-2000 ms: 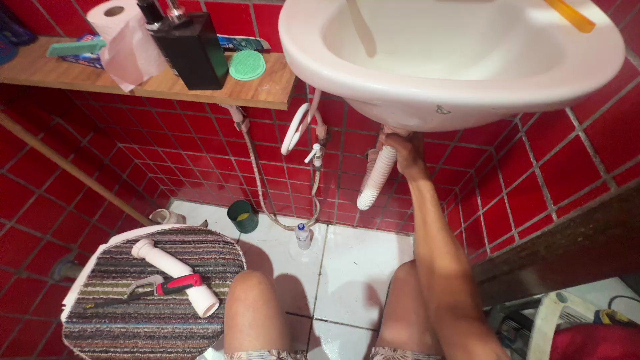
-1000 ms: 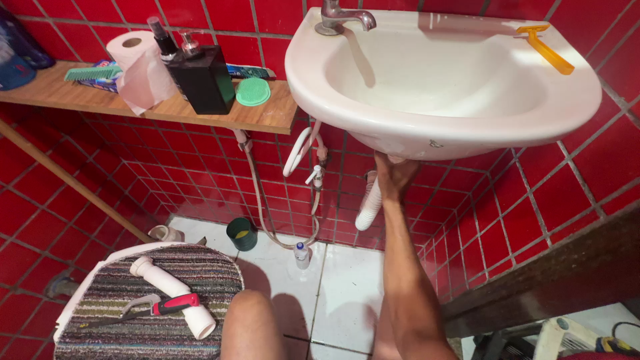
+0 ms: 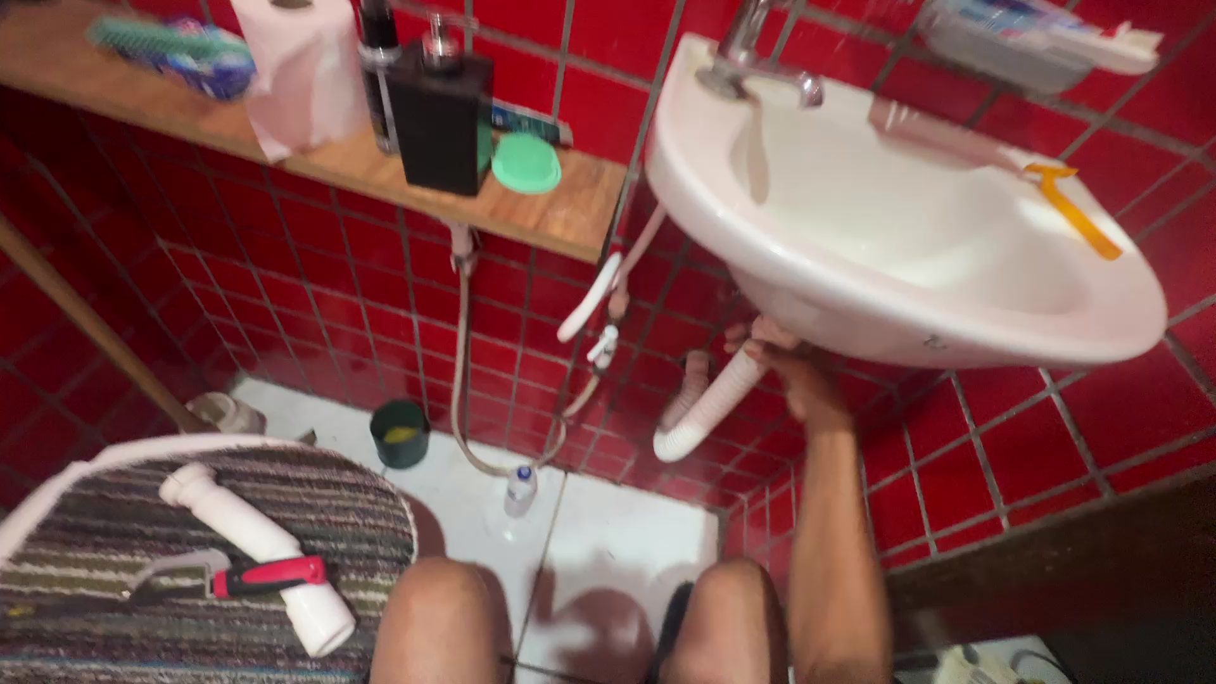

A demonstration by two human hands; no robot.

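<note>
My right hand (image 3: 803, 375) reaches up under the white ceramic washbasin (image 3: 912, 304). Its fingers close around the top of a white corrugated drain hose (image 3: 712, 408), just beneath the bowl. From there the hose slants down, bends and rises toward the tiled wall. My left hand is out of view. To the left, a white plastic pipe (image 3: 242, 518) lies on a striped mat (image 3: 370, 532) covering a rounded seat or lid. A small saw with a red and black handle (image 3: 271, 576) lies across that pipe.
A wooden shelf (image 3: 560, 223) holds a toilet paper roll (image 3: 304, 85), a black pump dispenser (image 3: 442, 123) and a green round lid (image 3: 526, 162). Below hang a flexible water hose (image 3: 463, 361) and a valve (image 3: 603, 348). A small bottle (image 3: 521, 491) and dark green cup (image 3: 399, 433) stand on the floor. An orange razor (image 3: 1078, 214) rests on the basin.
A second ago my right hand was under the bowl with its fingers mostly hidden; now they show around the hose top. The view has tilted and shifted.
</note>
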